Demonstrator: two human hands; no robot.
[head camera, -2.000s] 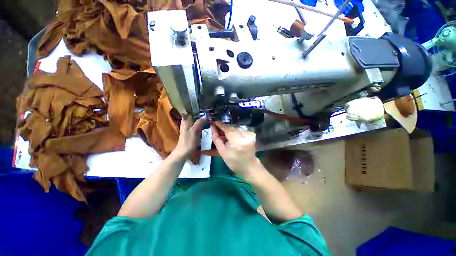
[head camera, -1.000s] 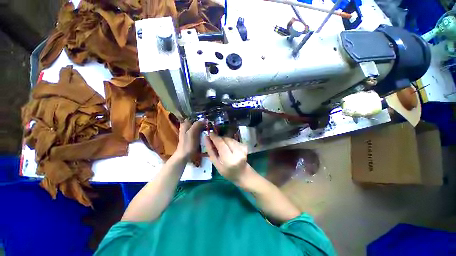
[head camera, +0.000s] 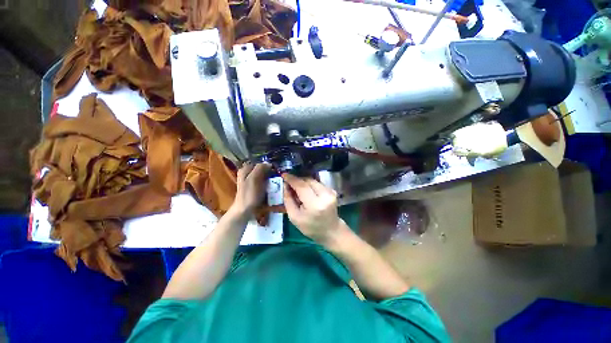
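Observation:
The cream-white sewing machine (head camera: 362, 87) stretches from the centre to the upper right. My left hand (head camera: 252, 187) is at the needle area, just below the machine head's left end, with its fingertips partly hidden under the head. My right hand (head camera: 311, 206) is beside it on the right, thumb and fingertips pinched together near the presser foot (head camera: 287, 163). A little rust-brown fabric (head camera: 275, 209) shows between and below my hands. What lies exactly between the fingertips is too small and dark to make out.
A large rust-brown heap (head camera: 134, 47) lies behind and left of the machine head. A smaller brown pile (head camera: 94, 171) hangs over the left edge of the white table (head camera: 194, 231). A cardboard box (head camera: 519, 208) stands on the floor at right. A black motor (head camera: 542, 70) is at the far end.
My right hand has drawn slightly away from my left, and a pale plate now shows between them. The view has shifted, so the machine sits a little further left.

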